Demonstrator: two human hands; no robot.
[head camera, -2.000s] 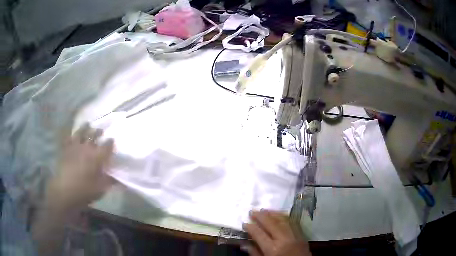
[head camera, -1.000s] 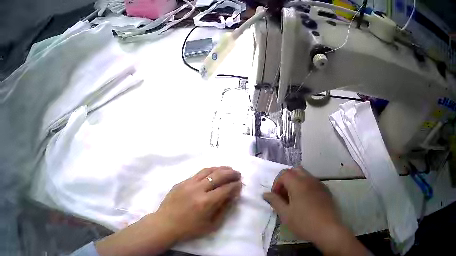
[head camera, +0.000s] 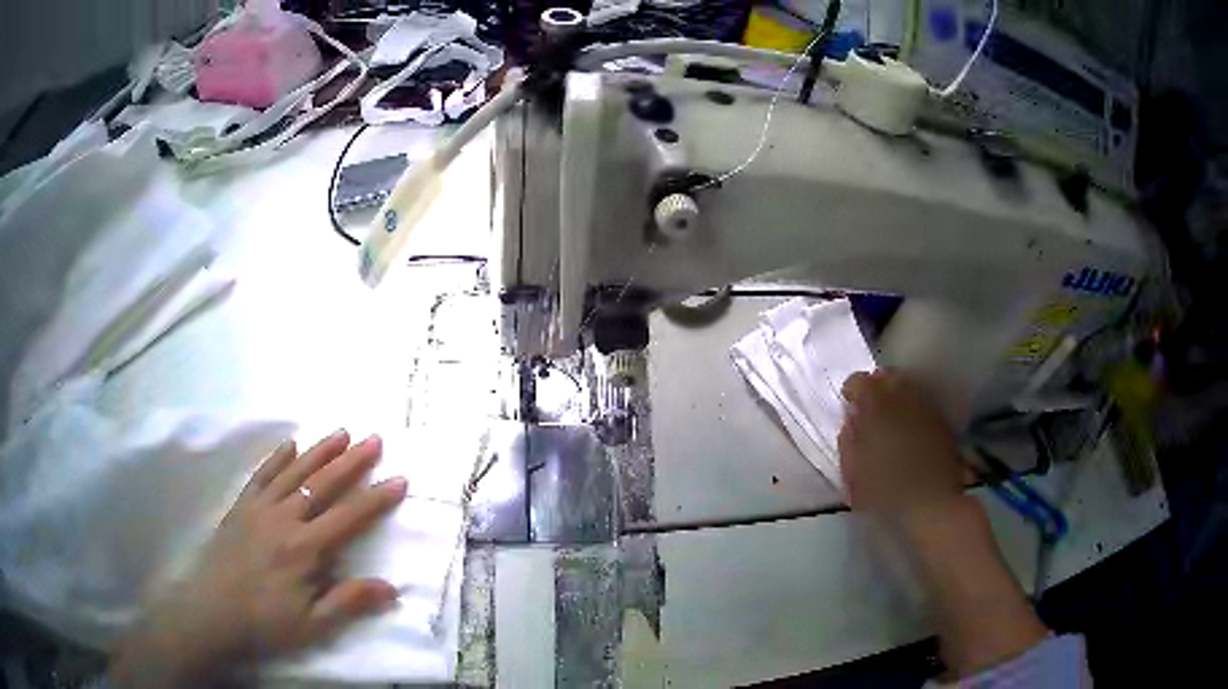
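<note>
A large white garment piece (head camera: 121, 471) lies left of the sewing machine's needle area (head camera: 559, 390). My left hand (head camera: 303, 552) rests flat on its right part with fingers spread, a ring on one finger. My right hand (head camera: 902, 458) is on the stack of white cut strips (head camera: 805, 364) under the machine arm. Its fingertips meet the right side of the stack; the hand hides the lower part, and whether it grips a strip is unclear. The shiny needle plate (head camera: 525, 485) shows bare below the needle.
The machine head (head camera: 754, 175) spans the right. A lamp (head camera: 404, 222) hangs at its left, near a grey block (head camera: 368, 182) with a black cord. A pink tissue pack (head camera: 256, 57) and white loops (head camera: 431, 81) lie at the back. Blue-handled snips (head camera: 1030, 505) lie right of my right hand.
The view has turned to the right. My right hand has left the garment's edge and moved onto the strip stack. The garment now lies left of the needle plate. My left hand's fingers have spread.
</note>
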